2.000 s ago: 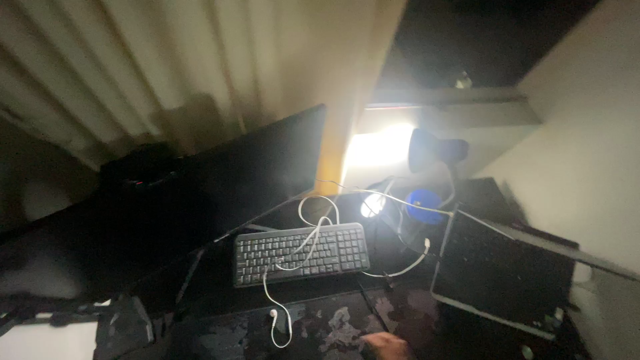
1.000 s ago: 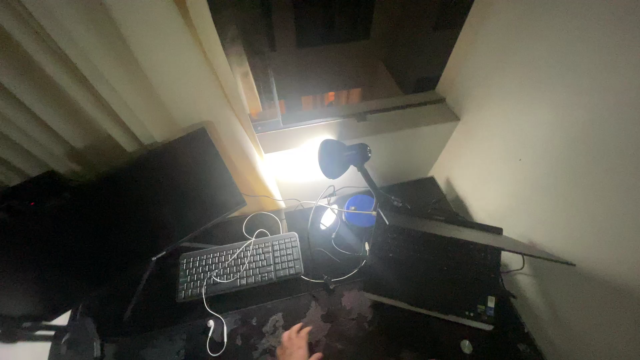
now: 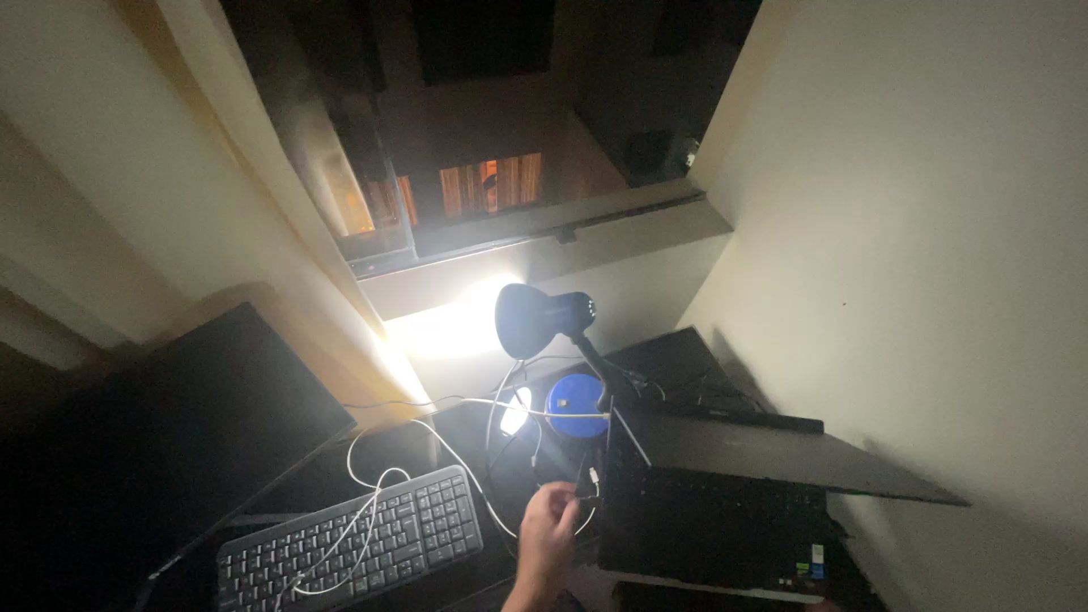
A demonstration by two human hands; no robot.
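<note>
My left hand [image 3: 548, 520] reaches up from the bottom centre, its fingers bent together beside a thin dark item that may be a cable or a stick; whether they grip it is unclear. Just above and right of the fingertips lies a white cable's plug [image 3: 594, 476]. A lit desk lamp [image 3: 523, 321] with a blue round base [image 3: 576, 406] stands beyond the hand. Left of the base is a bright white object [image 3: 516, 412], partly overexposed. A black keyboard [image 3: 357, 544] lies to the left with white earphone wire across it. A small skin-toned patch at the bottom right edge may be my right hand.
A dark monitor [image 3: 195, 425] stands at the left, near a curtain [image 3: 153, 187]. At the right is an open laptop [image 3: 705, 527], its raised screen [image 3: 790, 455] extending toward the wall [image 3: 918, 255]. A windowsill [image 3: 595, 246] runs behind the lamp.
My left hand has moved forward from the dark patterned mat to beside the white cable's plug, right of the keyboard. The view has shifted toward the window and wall.
</note>
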